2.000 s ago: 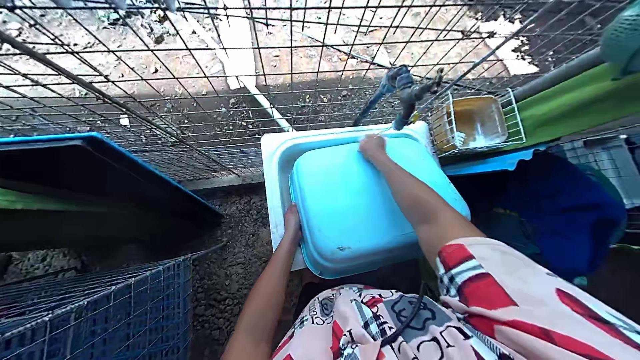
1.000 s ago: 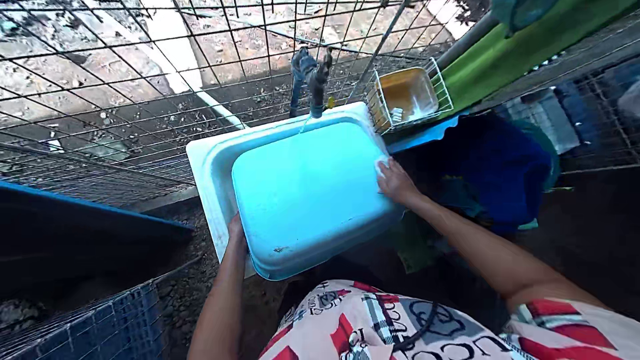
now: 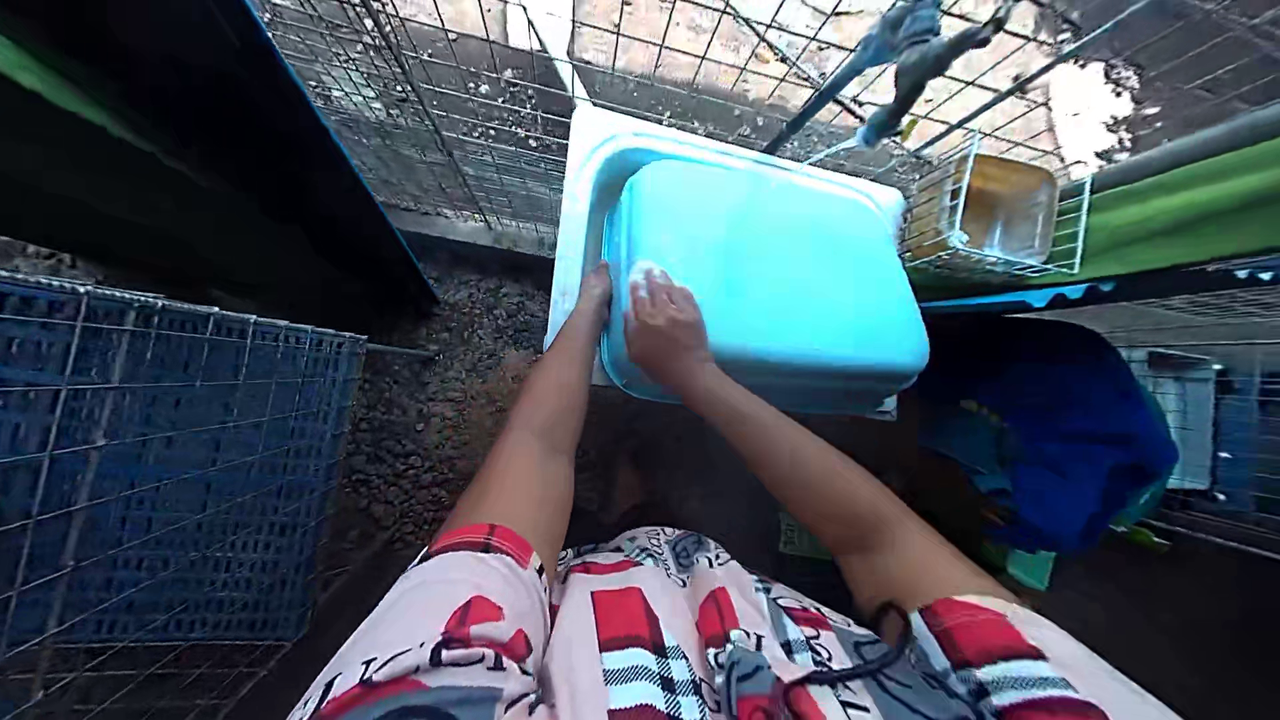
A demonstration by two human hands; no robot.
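A light blue plastic basin [image 3: 780, 260] lies bottom up over a white sink [image 3: 585, 190], tilted a little. My left hand [image 3: 597, 287] grips the basin's left rim; its fingers are mostly hidden behind the edge. My right hand [image 3: 665, 325] presses something white and foamy, perhaps a sponge, against the basin's left side; most of it is hidden under the fingers. Above the basin's far edge a faucet [image 3: 915, 80] lets out a thin stream of water.
A white wire rack [image 3: 1070, 225] with an amber plastic container [image 3: 1010, 205] hangs right of the sink. Wire mesh fencing [image 3: 450, 110] rises behind. A blue crate [image 3: 180, 470] stands at left behind mesh, dark blue fabric [image 3: 1080, 430] at right, gravel [image 3: 400, 450] below.
My right hand has moved from the basin's right side to its left side. My left hand still holds the left edge. The view has shifted.
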